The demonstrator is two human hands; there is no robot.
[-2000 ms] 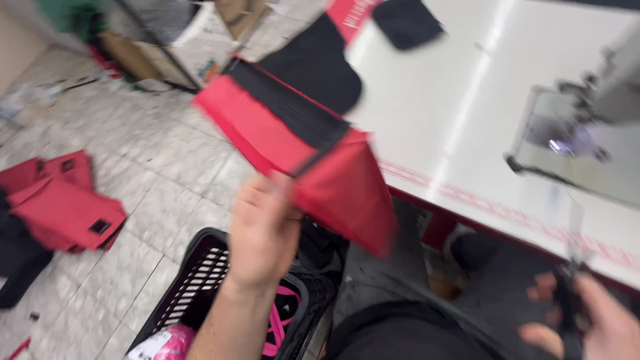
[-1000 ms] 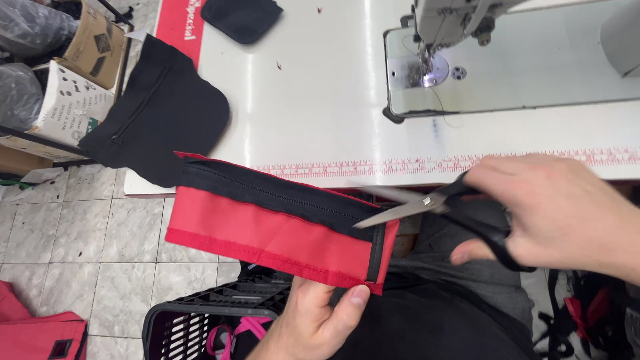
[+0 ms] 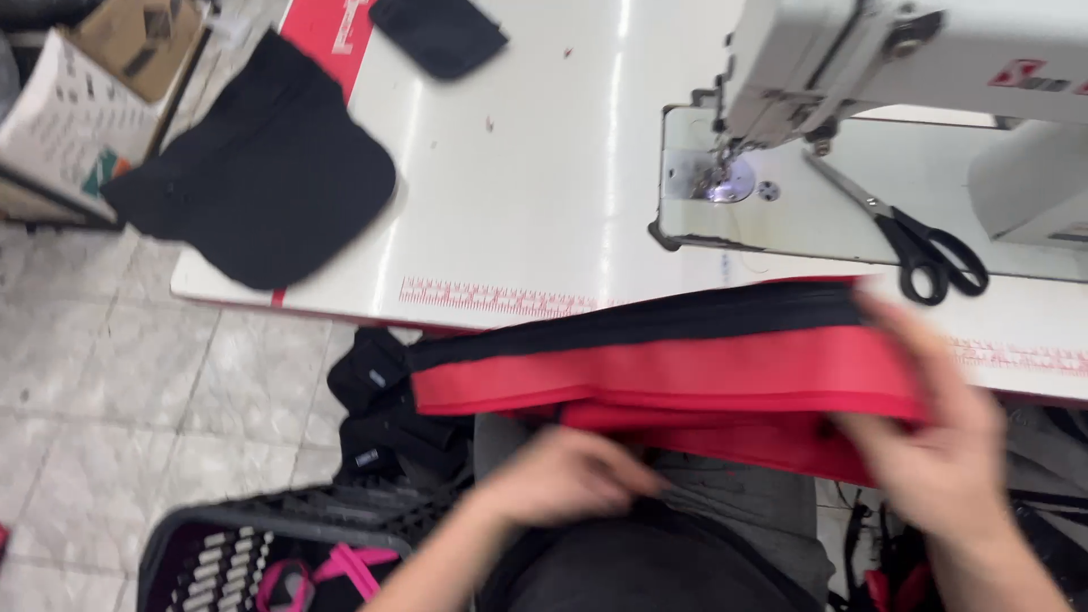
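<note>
A red fabric piece (image 3: 680, 370) with a black band along its upper edge stretches across the front edge of the sewing table. My right hand (image 3: 943, 425) grips its right end, thumb below and fingers over the edge. Below the piece's lower edge, blurred, is my left hand (image 3: 578, 476); its fingers are curled, and whether they pinch the red cloth cannot be told. Black-handled scissors (image 3: 901, 225) lie on the bed of the sewing machine (image 3: 816, 76), to the right of the needle area.
Black fabric (image 3: 272, 170) hangs over the table's left corner. A smaller black piece (image 3: 438, 38) lies behind it on the table (image 3: 510, 195). Below are a black plastic basket (image 3: 280, 510) with pink straps and dark cloth items (image 3: 382, 408). Cardboard boxes (image 3: 85, 119) stand at left.
The scissors, in my right hand one second ago, now lie on the machine bed. My right hand has taken the red piece's right end, and my left hand has moved under it.
</note>
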